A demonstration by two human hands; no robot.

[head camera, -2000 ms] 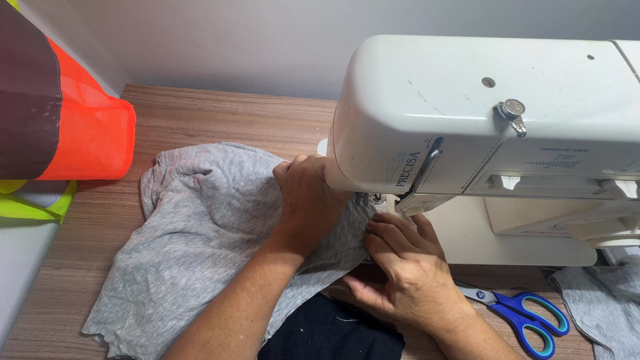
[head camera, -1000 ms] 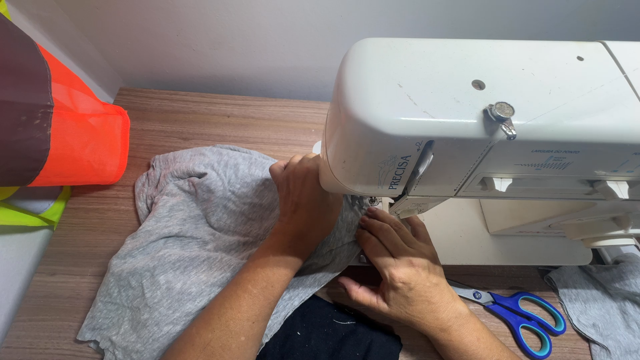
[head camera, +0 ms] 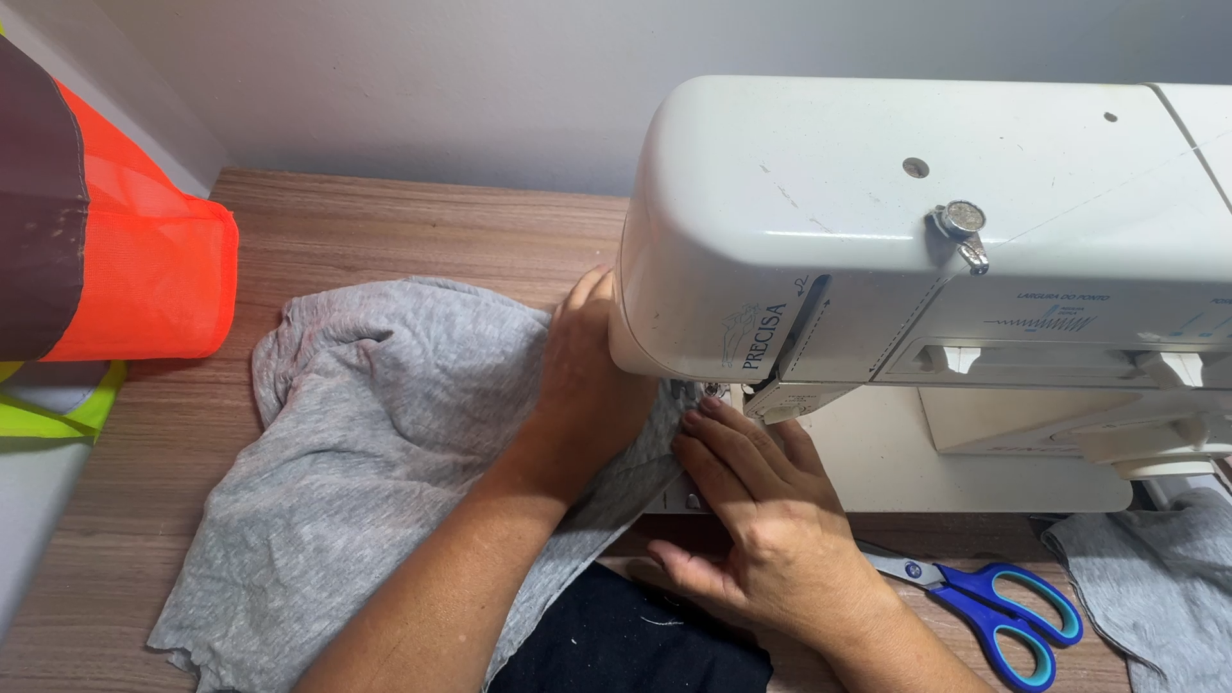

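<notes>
A grey heather knit fabric (head camera: 385,462) lies bunched on the wood-grain table, its right edge running under the head of a white sewing machine (head camera: 818,173). My left hand (head camera: 592,385) rests on the fabric left of the needle area, its fingertips partly hidden behind the machine head. My right hand (head camera: 770,500) lies just in front of the presser foot, fingertips at the fabric's edge and thumb spread apart. Whether either hand pinches the cloth cannot be made out. The needle is mostly hidden by the machine head.
Blue-handled scissors (head camera: 1011,606) lie right of my right forearm, near another grey fabric piece (head camera: 1155,577). Dark navy cloth (head camera: 635,635) lies between my forearms. An orange, grey and yellow mesh item (head camera: 154,241) is at the left, and a wall (head camera: 404,87) stands behind the table.
The grey fabric's far left edge has shifted slightly toward the machine. Both hands remain beside the needle area in much the same pose.
</notes>
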